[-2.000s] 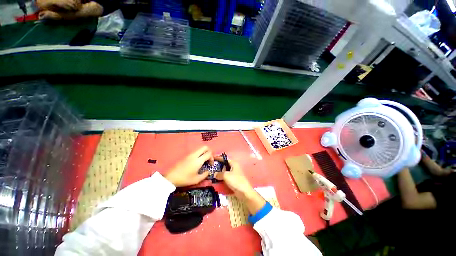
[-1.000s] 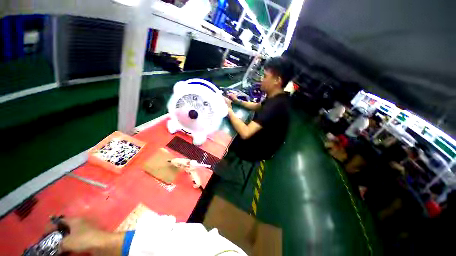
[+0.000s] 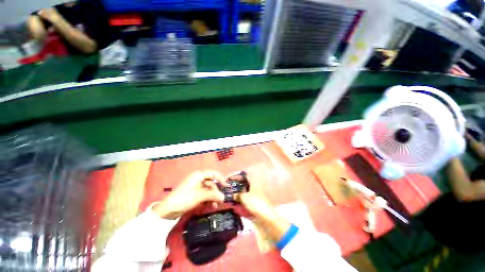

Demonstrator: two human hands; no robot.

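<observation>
My left hand (image 3: 198, 190) and my right hand (image 3: 254, 204) hold a small black part (image 3: 235, 186) between their fingertips, above the red mat. The part's surface is detailed but blurred. A black device housing (image 3: 212, 232) lies on the mat just below my hands, nearer to me. A tan adhesive sheet (image 3: 264, 237) lies partly under my right wrist, which has a blue band.
A tan sheet (image 3: 125, 192) and clear trays (image 3: 45, 196) are at left. A parts box (image 3: 299, 144), brown card (image 3: 332, 182), glue gun (image 3: 374, 202) and fan (image 3: 409, 133) are at right. A green conveyor (image 3: 212, 119) runs behind. People are at both sides.
The view swung right, then returned to the mat. Both hands are back in full view, still holding the black part. A person at the upper left shows more than before.
</observation>
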